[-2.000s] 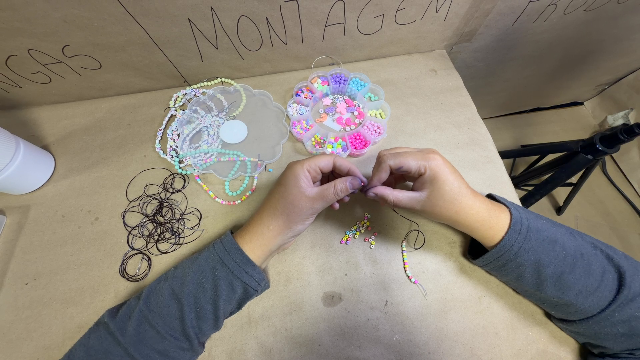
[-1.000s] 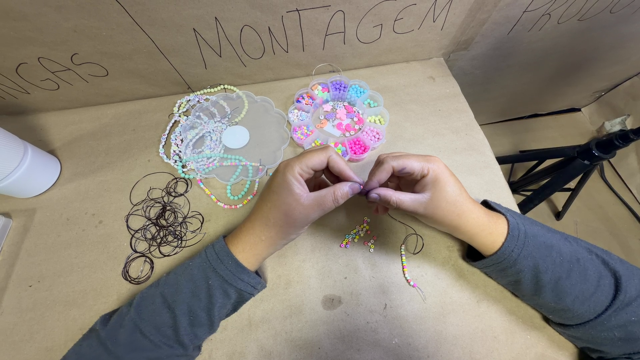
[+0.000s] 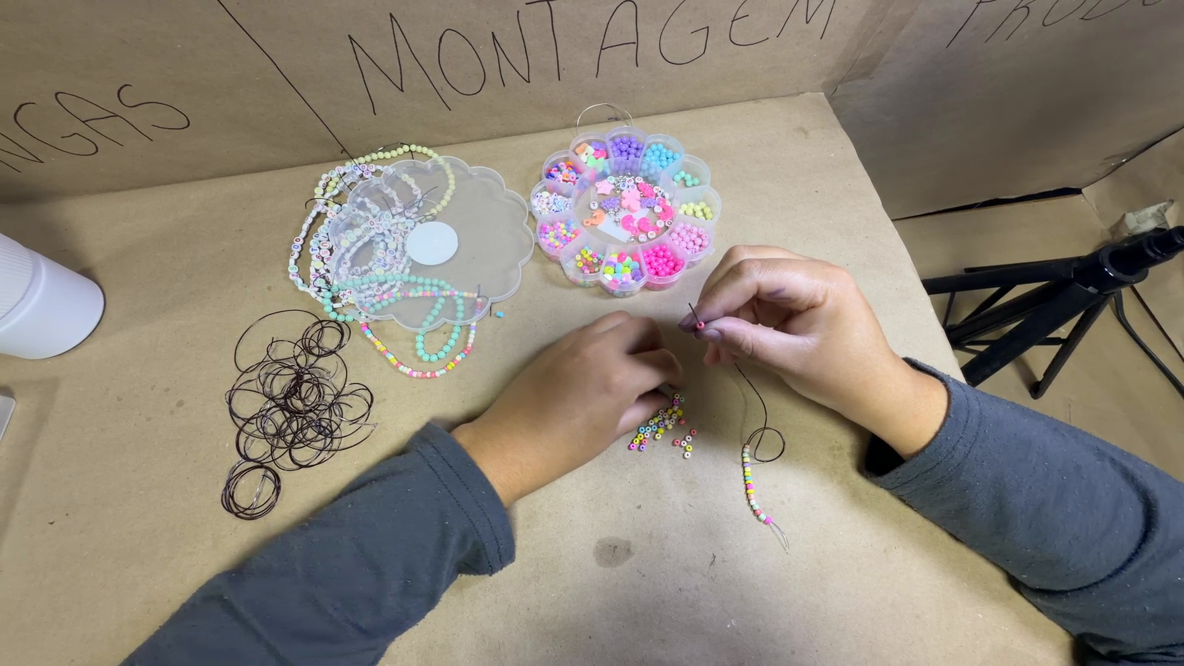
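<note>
My right hand (image 3: pixel 786 319) pinches a dark cord (image 3: pixel 760 400) between thumb and forefinger, with a small pinkish-red bead (image 3: pixel 700 326) near its upright tip. Below, the cord loops once and runs into a row of multicoloured beads (image 3: pixel 749 486) lying on the brown paper, with a thin pale thread end. My left hand (image 3: pixel 592 388) is lowered to the small pile of loose seed beads (image 3: pixel 659 424), its fingertips partly hidden behind the hand, so its hold cannot be made out. Behind the hands stands a flower-shaped plastic bead box (image 3: pixel 708 208) with compartments of coloured beads.
A clear scalloped lid (image 3: pixel 504 240) lies over strung bead necklaces (image 3: pixel 444 356) at the back left. Coils of dark cord (image 3: pixel 301 393) lie in front of them. A white bottle (image 3: pixel 46 301) stands at the far left. A black tripod (image 3: pixel 1064 287) is beyond the table's right edge.
My left hand has left the fingertips of my right hand and come down to the loose beads. The right hand still holds the cord, where a bead now shows near the tip.
</note>
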